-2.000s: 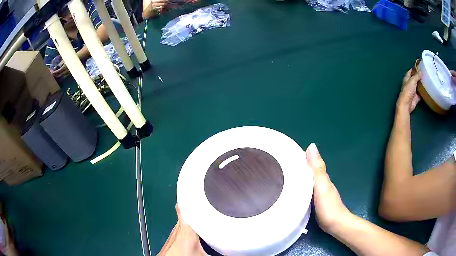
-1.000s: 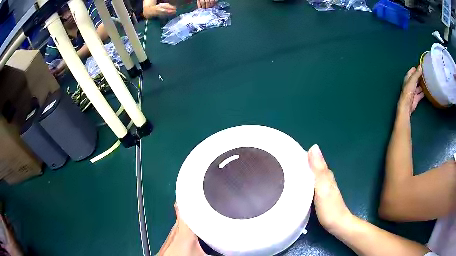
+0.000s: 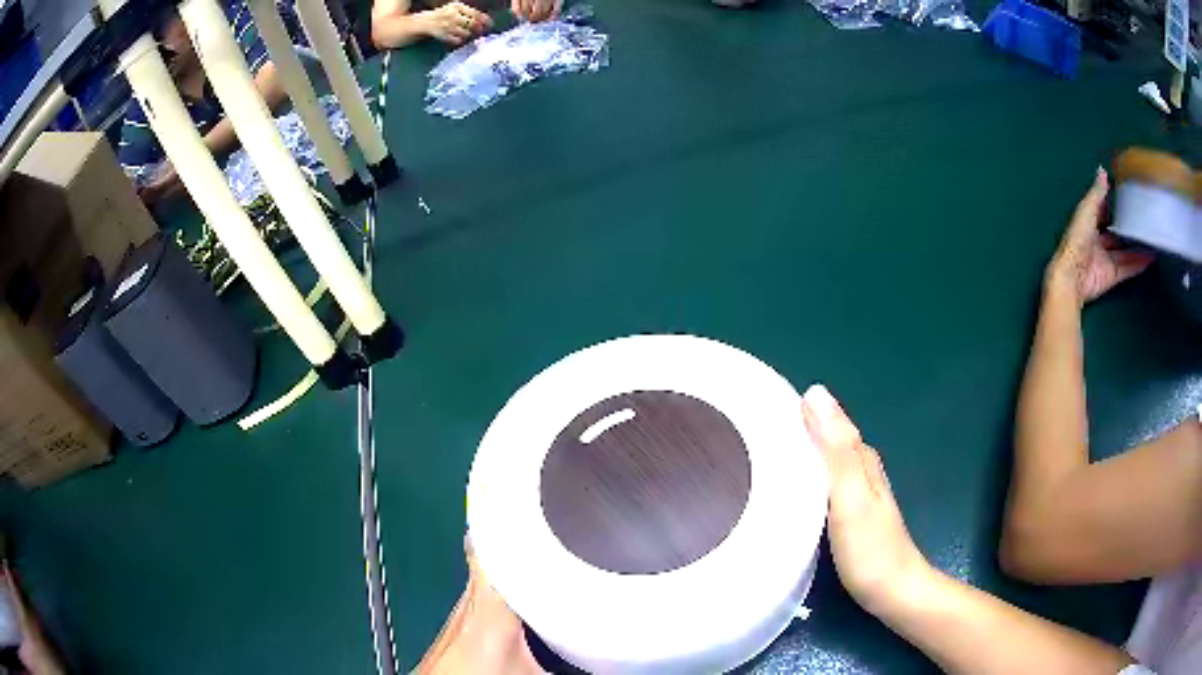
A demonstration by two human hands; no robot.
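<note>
A round white diffuser unit (image 3: pixel 778 475) is at the bottom centre, its top facing me. A dark brown-grey wood-grain disc (image 3: pixel 646 488) is set in its top, with a small white oblong mark near the disc's upper left edge. A tiny white tab (image 3: pixel 801 612) sticks out at the lower right edge. My left hand (image 3: pixel 485 630) holds the unit's lower left side and is partly hidden by it and cut by the frame. My right hand (image 3: pixel 863 508) is against its right side, thumb up. The unit's underside is hidden.
A co-worker's hand (image 3: pixel 1091 251) holds a similar unit (image 3: pixel 1160 211), blurred, at the right. Cream padded tubes (image 3: pixel 270 172), grey cylinders (image 3: pixel 185 336) and a cardboard box (image 3: pixel 86 185) stand left. Clear plastic bags (image 3: pixel 514 66), another person's hands (image 3: pixel 455 23) and a blue bin (image 3: pixel 1032 36) are at the back.
My hands and the unit have hardly moved. The co-worker's unit at right has been turned, its wood-coloured part now on top. The hands at the back have come over the plastic bags.
</note>
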